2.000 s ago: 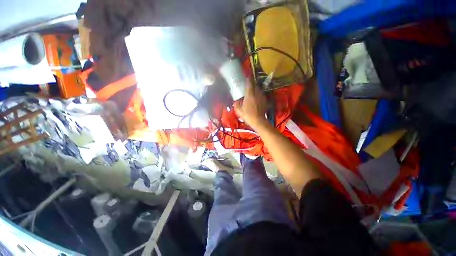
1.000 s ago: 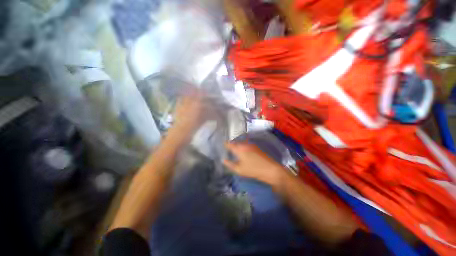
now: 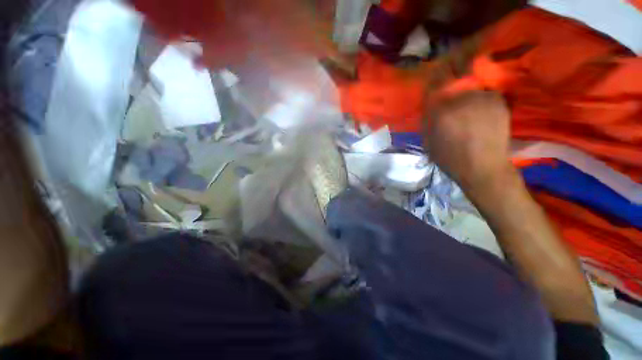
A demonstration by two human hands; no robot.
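Orange-red fabric (image 3: 577,84) lies bunched at the upper right, with white and blue strips at its side. My right hand (image 3: 468,130) is closed like a fist on the near edge of this fabric, and some orange cloth shows at its fingers. The fingertips are blurred. My left forearm (image 3: 28,260) shows, blurred, along the left edge; my left hand itself cannot be made out. A blurred red patch (image 3: 239,35) crosses the top of the picture.
White and grey offcuts (image 3: 186,84) are heaped on the floor. A long pale strip (image 3: 91,91) lies at the left. My bent knees in dark trousers (image 3: 436,281) fill the lower part. A white bundle (image 3: 394,169) lies beside the orange-red fabric.
The view has moved down and closer to the floor scraps. My right hand has moved up and right onto the orange-red fabric. My left hand has left the middle.
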